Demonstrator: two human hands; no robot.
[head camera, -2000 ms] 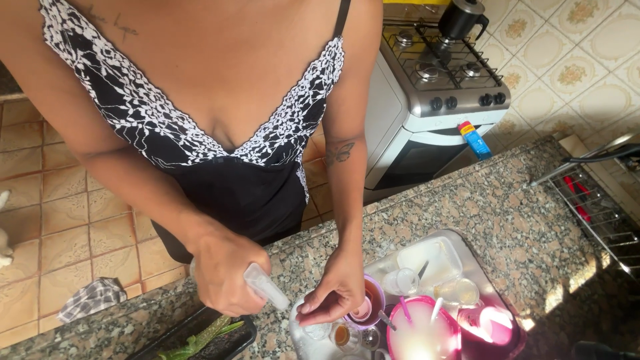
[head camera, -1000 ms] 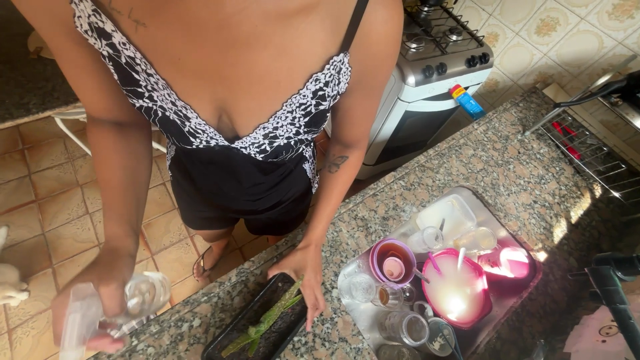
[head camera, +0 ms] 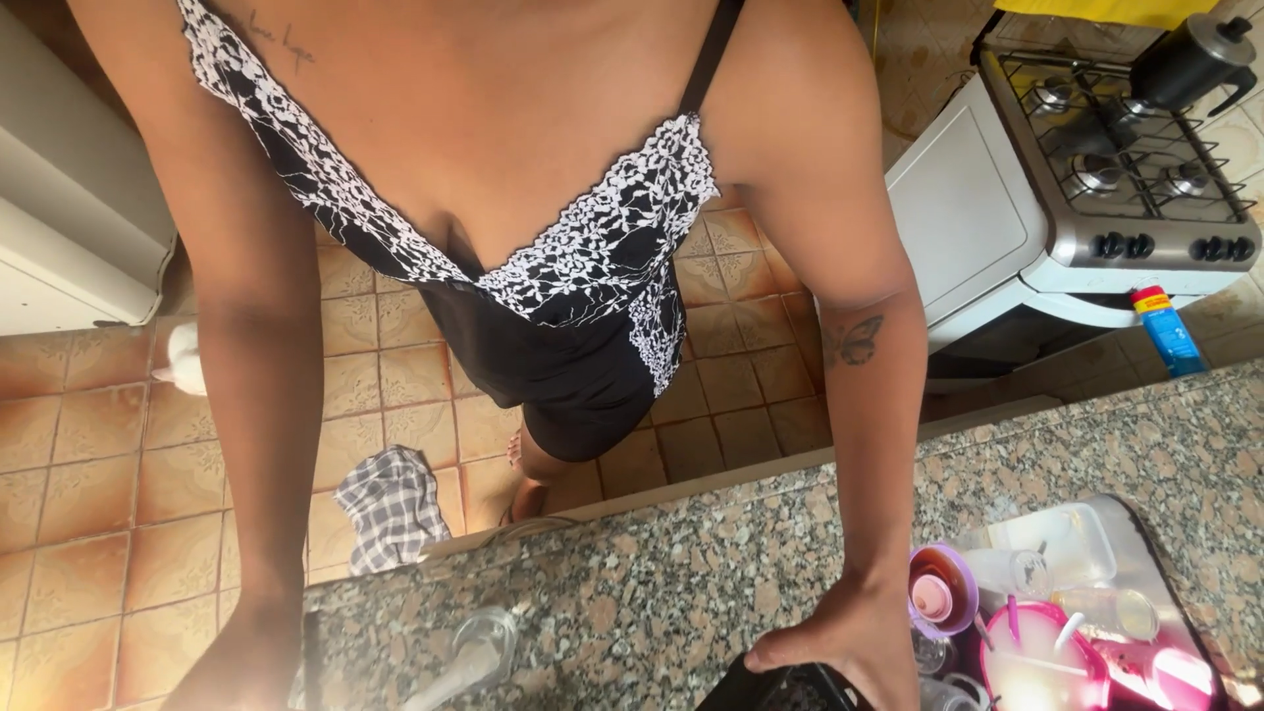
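My left hand (head camera: 839, 642), at the lower right of the head view, grips the rim of a black tray (head camera: 726, 689), thumb over its near side. Most of the tray lies below the frame, and its contents do not show. My right hand (head camera: 242, 657) is blurred at the lower left, beside the granite counter's edge; its fingers are cut off, so what it holds cannot be told. Between my hands a clear, see-through vessel (head camera: 484, 642) lies on the granite counter (head camera: 612, 592), with a whitish translucent part extending from it.
A metal tray (head camera: 1150, 543) at the right bears a purple-rimmed cup (head camera: 943, 590), clear jars and a pink bowl (head camera: 1047, 662). Beyond the counter stand a gas stove (head camera: 1116, 178) with a black pot (head camera: 1192, 61). A checked cloth (head camera: 395, 509) lies on the tiled floor.
My right hand held clear items off the counter; a clear vessel now lies on the counter. My left hand, earlier at the metal tray's items, moved to the black tray. The view has shifted.
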